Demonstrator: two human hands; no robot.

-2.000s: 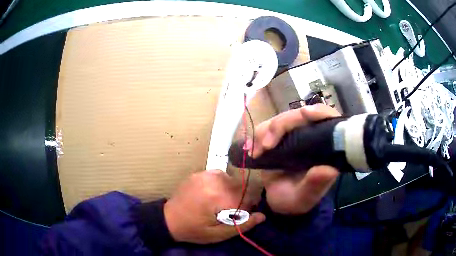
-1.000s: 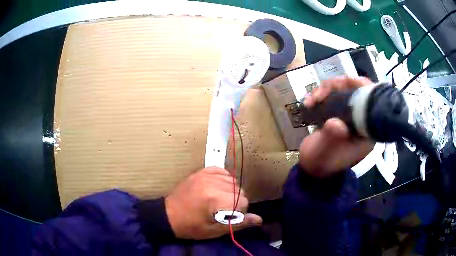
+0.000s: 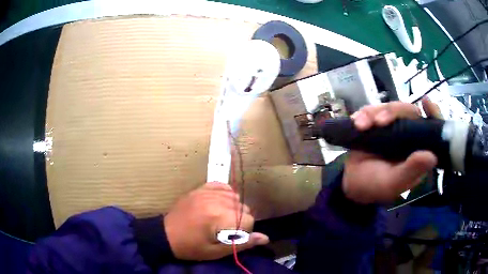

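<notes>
My left hand (image 3: 206, 222) is closed around the narrow end of a glossy white curved housing arm (image 3: 220, 134). Its round head points away from me, over the cardboard. The open narrow end shows below my fist. Thin red and dark lead wires (image 3: 235, 171) run along the arm and past that end. My right hand (image 3: 388, 155) holds a thick black electric screwdriver (image 3: 396, 140) with a pale band near its cable end. The screwdriver's tip points left, at the metal pick-up end of the grey-white screw feeder (image 3: 350, 80). Whether the tip touches the feeder cannot be told.
A cardboard mat (image 3: 134, 107) with tiny dark specks lies under the work. A dark grey ring (image 3: 297, 53) sits beside the arm's head. White housing pieces (image 3: 444, 101) are piled at right. A green belt (image 3: 358, 27) behind carries another white arm (image 3: 398, 27). Black cords cross the right.
My right hand and screwdriver have moved from beside the white arm rightward to the feeder. My left hand keeps its hold on the arm. The view has shifted slightly, and belt parts appear farther left.
</notes>
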